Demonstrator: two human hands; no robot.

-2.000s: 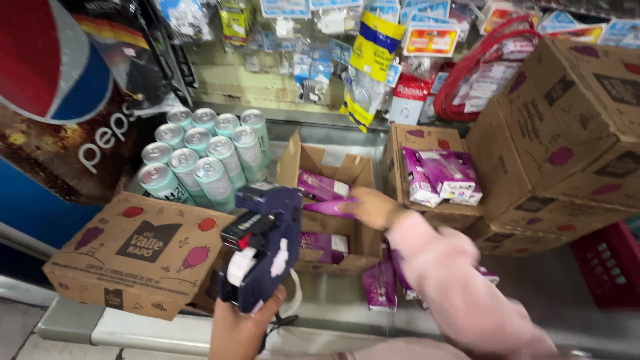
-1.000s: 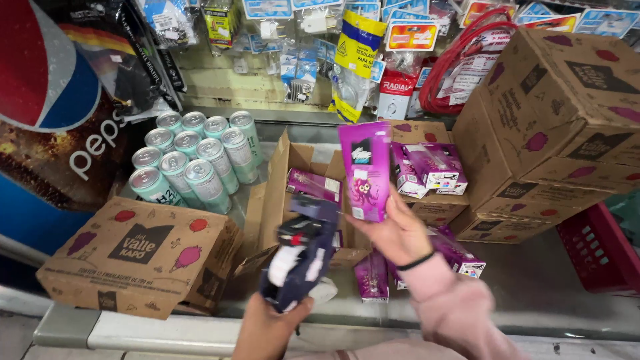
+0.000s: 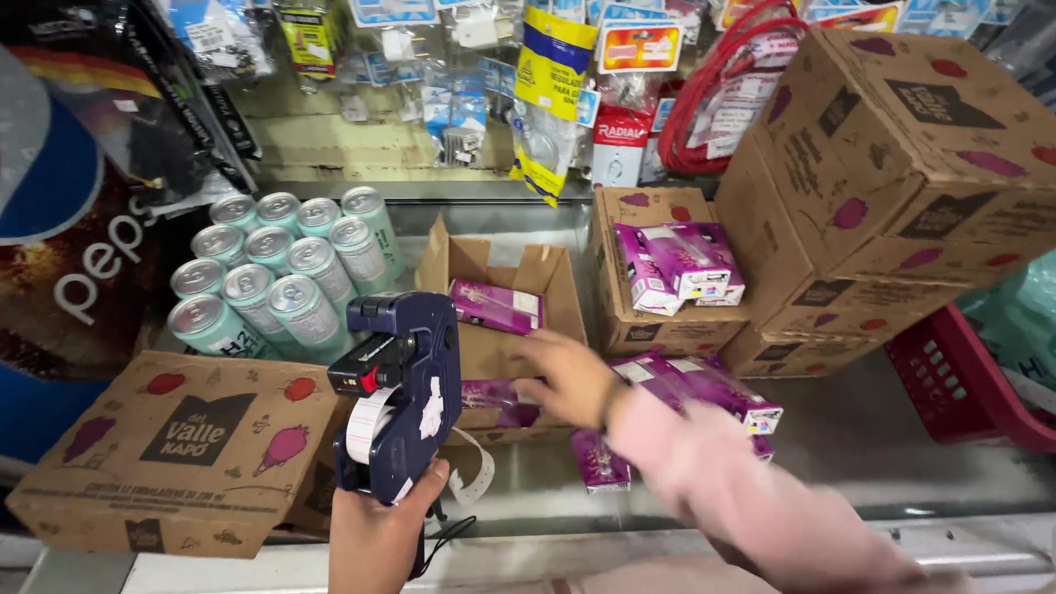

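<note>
My left hand grips a dark blue handheld price labeler with a roll of white labels; a strip of label backing curls from it. My right hand, blurred, reaches into an open cardboard box with its fingers spread. Near its fingertips lie purple juice cartons, one at the back of the box and one at the front. Whether the fingers touch the front carton I cannot tell. More purple cartons lie on the metal counter, partly behind my sleeve, and several on a closed box.
Pale green cans stand grouped at the left. A closed Del Valle Kapo box lies in front of them. Stacked boxes rise at the right beside a red basket. Packaged hardware hangs along the back.
My right hand lifted a purple carton up from the box area one second ago; now it is back down in the open box, without that carton in its fingers. The labeler stays in my left hand.
</note>
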